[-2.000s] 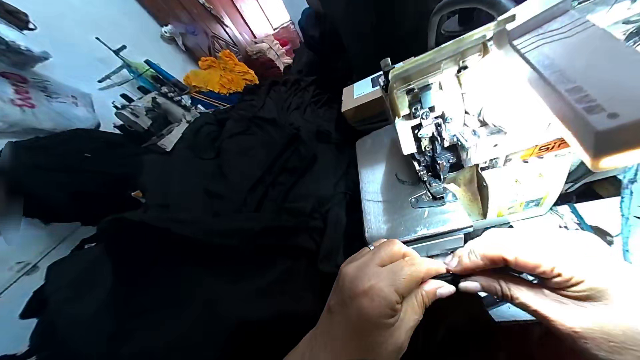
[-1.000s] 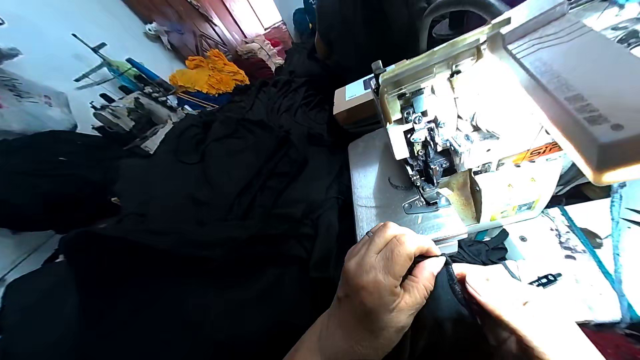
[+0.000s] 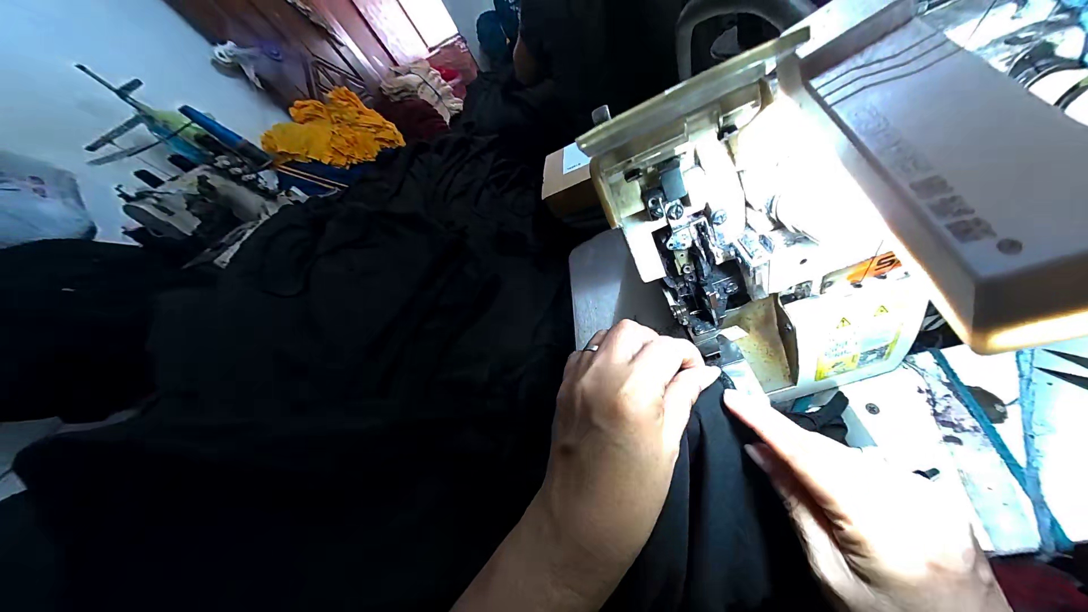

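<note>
An overlock sewing machine (image 3: 765, 229) stands at the right under a bright light, its presser foot (image 3: 702, 327) low in the middle. My left hand (image 3: 625, 416), with a ring on one finger, rests at the edge of the metal work plate (image 3: 603, 285) and pinches the edge of black fabric (image 3: 710, 501) just in front of the foot. On the other side of that edge, my right hand (image 3: 858, 493) holds the same fabric between thumb and fingers. The cloth hangs down between both hands. Whether its edge lies under the foot is hidden by my fingers.
A large heap of black fabric (image 3: 365, 340) spreads across the left and centre. Behind it are yellow-orange cloth (image 3: 334, 127), another sewing machine (image 3: 200, 200) and a plastic bag (image 3: 41, 200). A cardboard box (image 3: 568, 180) sits behind the work plate. The lamp housing (image 3: 960, 170) juts out above my right hand.
Both hands have moved up to the presser foot with the fabric edge. More black cloth now shows hanging between them than two seconds ago.
</note>
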